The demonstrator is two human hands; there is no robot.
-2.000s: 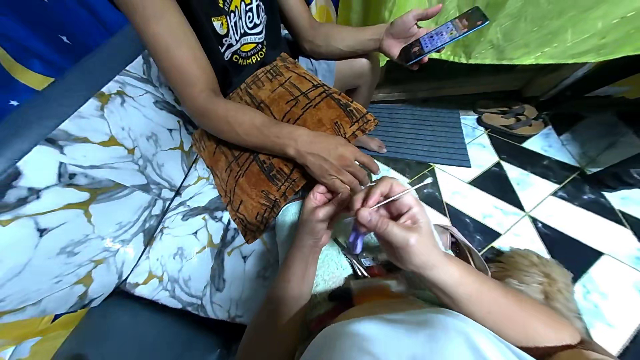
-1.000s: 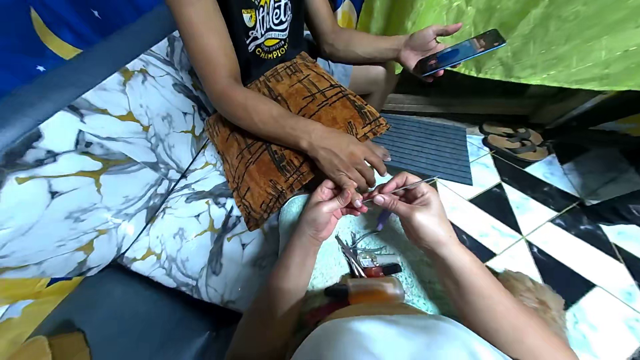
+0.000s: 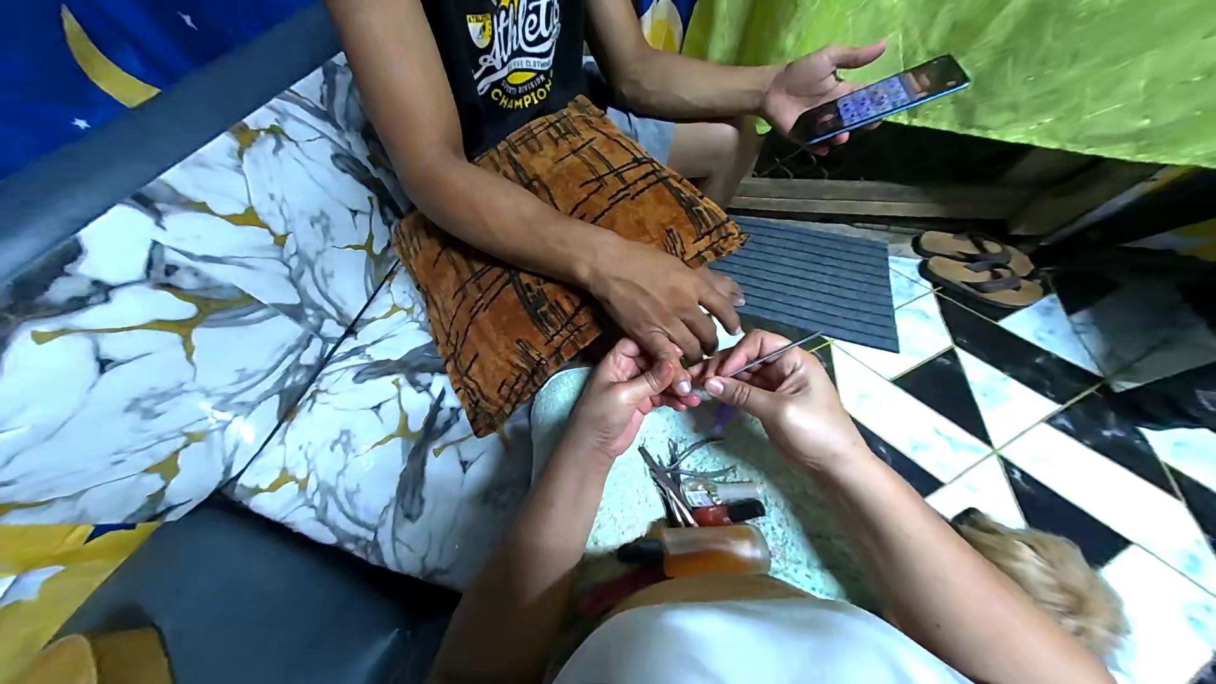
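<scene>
My left hand (image 3: pixel 622 394) grips a fingertip of another person's hand (image 3: pixel 655 294), which rests over a brown patterned cushion (image 3: pixel 532 313). In my right hand (image 3: pixel 784 394) is a thin metal manicure tool (image 3: pixel 774 353), its lower end at that fingertip. Exactly which kind of tool it is, I cannot tell. Below my hands, on a pale green towel (image 3: pixel 798 513), lie metal nippers or scissors (image 3: pixel 670 484), a small clear bottle (image 3: pixel 722 492), a red nail polish bottle with a black cap (image 3: pixel 727 513) and a larger bottle of orange liquid (image 3: pixel 712 551). Something purple (image 3: pixel 725 418) shows beneath my fingers.
The person's other hand (image 3: pixel 807 90) holds a phone (image 3: pixel 879 100). A marble-patterned seat (image 3: pixel 313 380) spans the left. Right of the cushion are a grey ribbed mat (image 3: pixel 817 280) and sandals (image 3: pixel 983 266) on the tiled floor. A tan furry animal (image 3: pixel 1045 579) is near my right forearm.
My right hand has drawn in close to my left at the person's finger, and the tool's angle has changed. The view has shifted, showing more of the bottles than two seconds ago.
</scene>
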